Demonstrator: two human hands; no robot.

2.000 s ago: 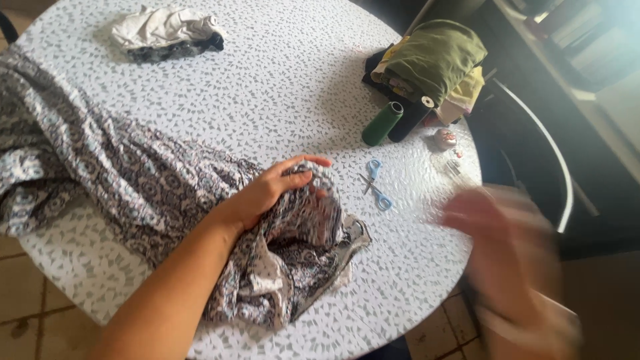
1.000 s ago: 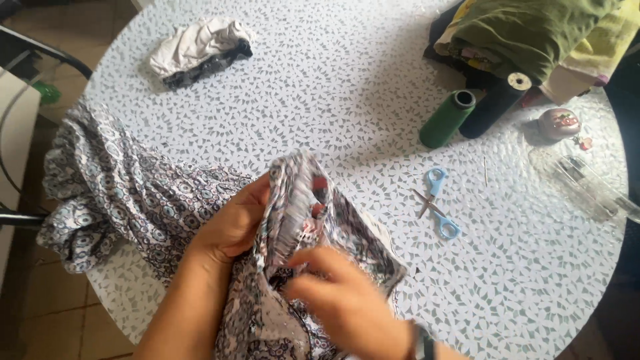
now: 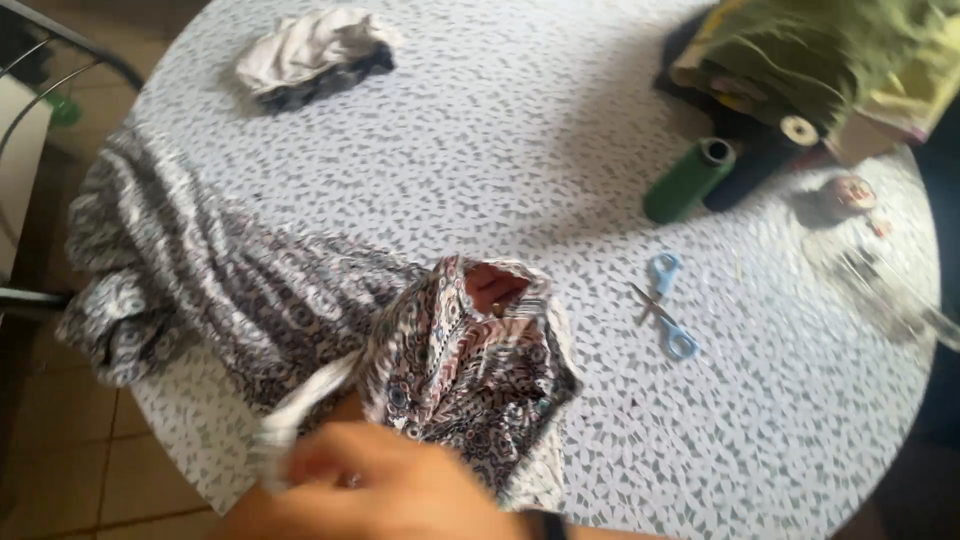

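Observation:
A patterned cloth garment [image 3: 300, 300] stretches from the table's left edge to the near middle, where it is bunched around an opening. My left hand [image 3: 347, 411] is mostly hidden under and inside the bunched cloth; skin shows below it, and what look like fingers show reddish in the opening. Blurred, my right hand [image 3: 382, 476] crosses in front at the bottom, its fingertips closed on a pale edge of the cloth. A dark band is on the right wrist. Small scissors with light blue handles [image 3: 679, 339] lie partly open to the right of the garment.
On the round table's patterned cover [image 3: 750, 420] stand a green thread cone [image 3: 686, 184] and a dark thread cone [image 3: 757, 169]. Behind them is a pile of olive and yellow cloth [image 3: 787, 52]. A small round object [image 3: 851, 195], clear plastic [image 3: 885, 292] and a white-and-dark cloth bundle [image 3: 319, 56] also lie there.
My right hand came from beyond the scissors onto the garment, then moved left and down to its pale edge. My left hand, earlier visible on the cloth, is now mostly covered by it.

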